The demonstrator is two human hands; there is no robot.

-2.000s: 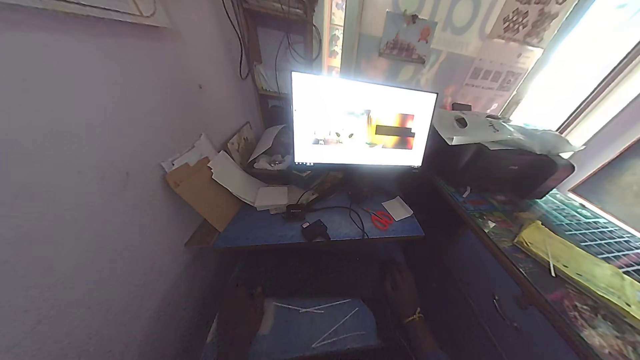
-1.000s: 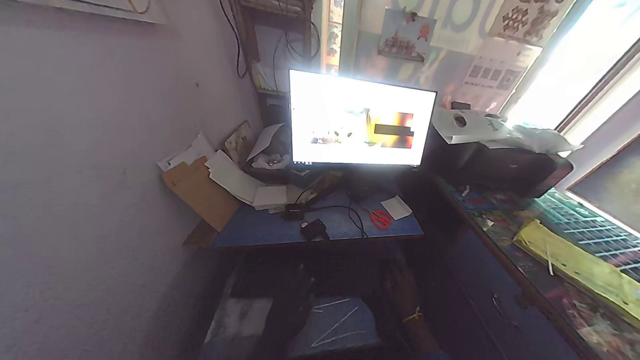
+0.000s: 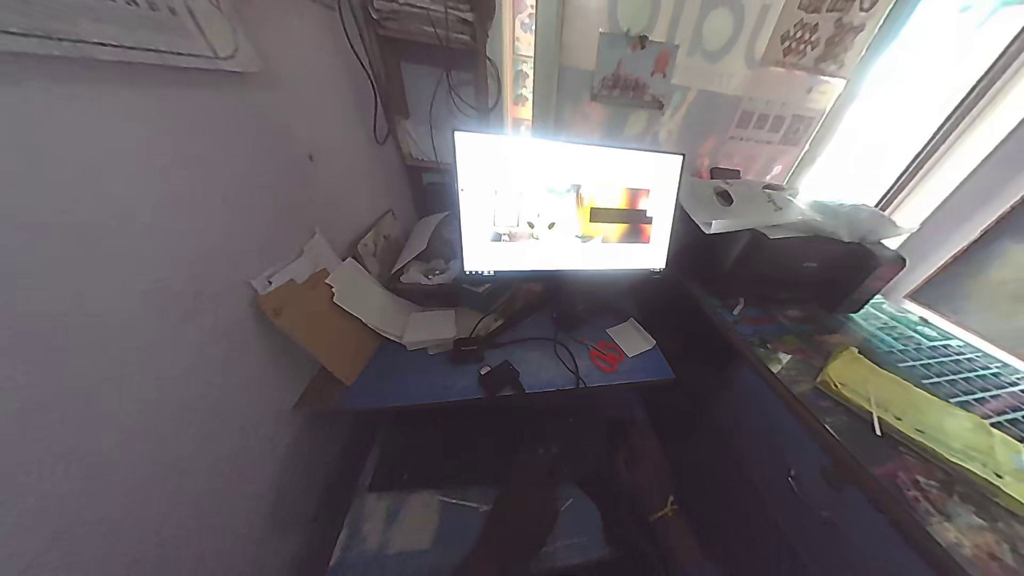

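Observation:
In deep shadow under the blue desktop [image 3: 432,380], my left hand [image 3: 536,476] reaches over a dark keyboard-like shape [image 3: 440,452]; its fingers are too dark to read. To its right, my right hand [image 3: 640,456], with a yellow band at the wrist, lies at the right end of that dark shape, and whatever is under it is hidden. Below them is a worn blue surface [image 3: 472,528] with thin pale strips. A lit monitor [image 3: 568,208] stands at the back of the desktop. Red-handled scissors [image 3: 606,356], a black adapter [image 3: 502,378] and a white paper piece [image 3: 631,337] lie before it.
Papers [image 3: 376,300] and a brown cardboard piece [image 3: 324,324] lean by the left wall. A black printer [image 3: 808,268] with sheets on top stands at the right, behind a counter holding a yellow strip [image 3: 920,416] and a teal rack [image 3: 952,360]. Cables hang at the back.
My left hand has moved rightward from the left side of the blue surface, nearer to my right hand. The right hand has stayed in about the same place.

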